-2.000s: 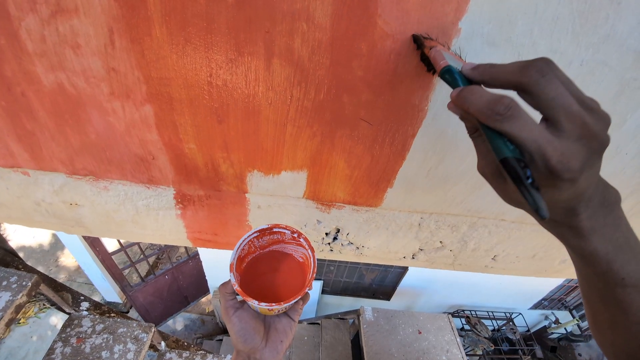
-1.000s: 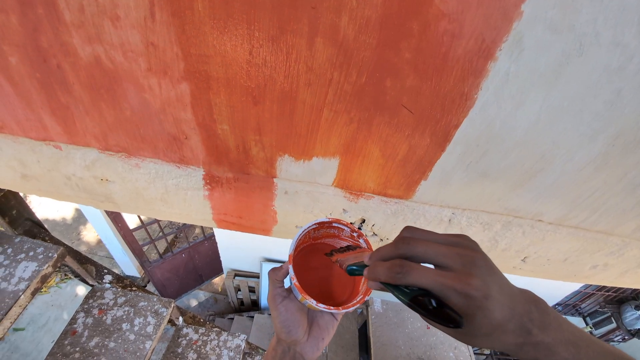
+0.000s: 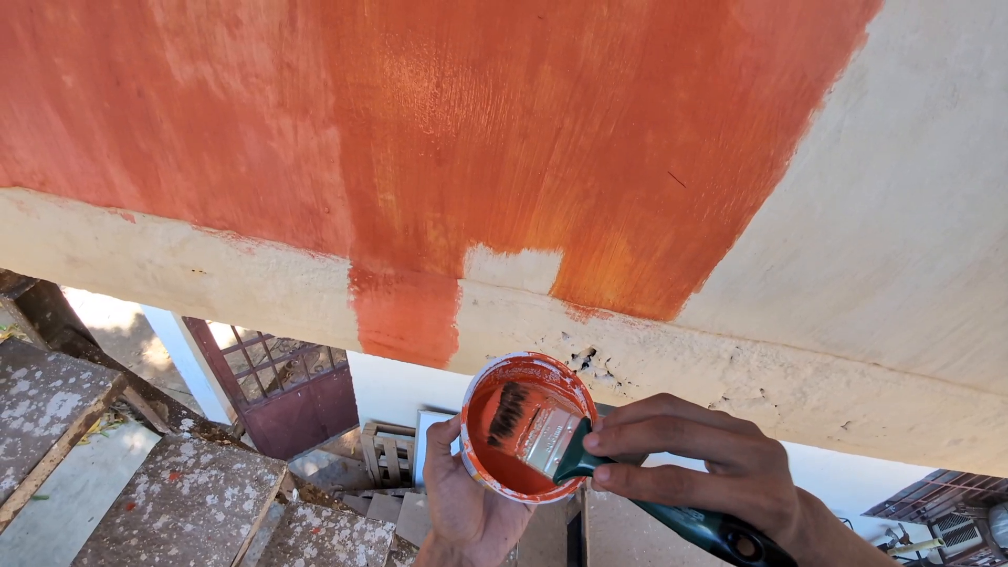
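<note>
My left hand (image 3: 471, 508) holds a small plastic tub (image 3: 584, 394) of orange-red paint (image 3: 512, 469) from beneath and the side, below the wall's lower edge. The green handle of a flat paintbrush (image 3: 551, 441) is in the fingers of my right hand (image 3: 701, 465). Its metal ferrule and dark bristles lie over the paint inside the tub's rim; how deep the bristles sit, I cannot tell. Above both hands, the plastered wall (image 3: 906, 197) is cream at the right and along its lower band, with a large orange-red painted area (image 3: 535, 142) on it.
Paint-spotted boards or slabs (image 3: 189, 488) lie at the lower left. Far below are a maroon metal gate (image 3: 299, 402) with bars, a wooden crate (image 3: 389, 455) and steps. A barred grille (image 3: 937, 494) and assorted objects show at the lower right.
My right hand has brought the brush down from the right edge of the painted area to the tub. Since the middle frame, the brush has turned and its bristles and ferrule show more fully.
</note>
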